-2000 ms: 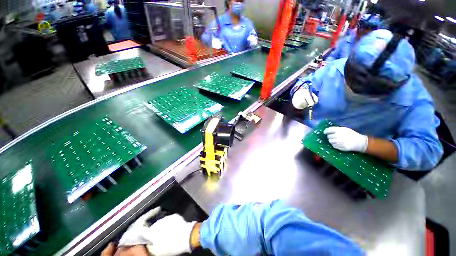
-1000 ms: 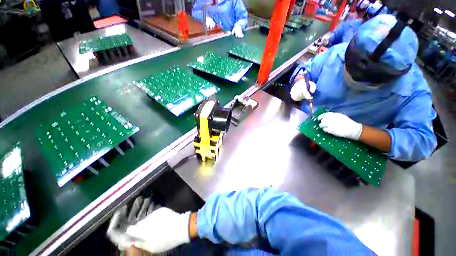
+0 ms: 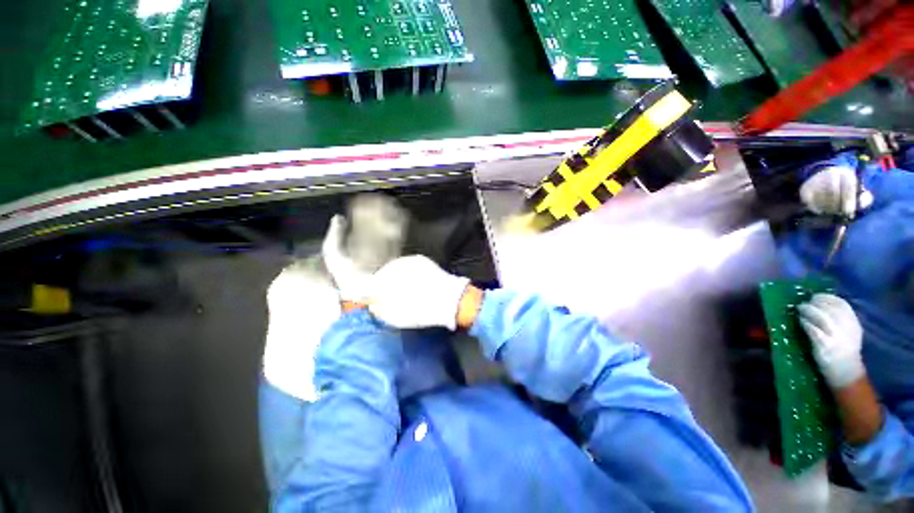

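Observation:
My left hand [image 3: 369, 238] wears a white glove with a greyish, blurred finger area. It is raised in front of my body, below the conveyor rail; its exact finger pose is unclear. My right hand [image 3: 416, 292], in a white glove, lies against the base of my left hand and grips the left glove near the wrist. Bare skin shows at both wrists, between glove and blue sleeve. A bulky white fabric [image 3: 299, 326] shows just left of my left forearm.
Several green circuit boards [image 3: 371, 38] lie on the green conveyor [image 3: 271, 112] behind its pale rail [image 3: 301, 163]. A yellow-black striped stand [image 3: 611, 165] is on the steel bench [image 3: 641, 255]. At right, a coworker's gloved hands are at another board [image 3: 797, 376]; an orange-red post [image 3: 832, 70] rises behind.
The view has turned downward and towards the left, so my torso and left sleeve now show. My hands remain together, with the left glove's fingers now pointing up. The coworker remains at the board.

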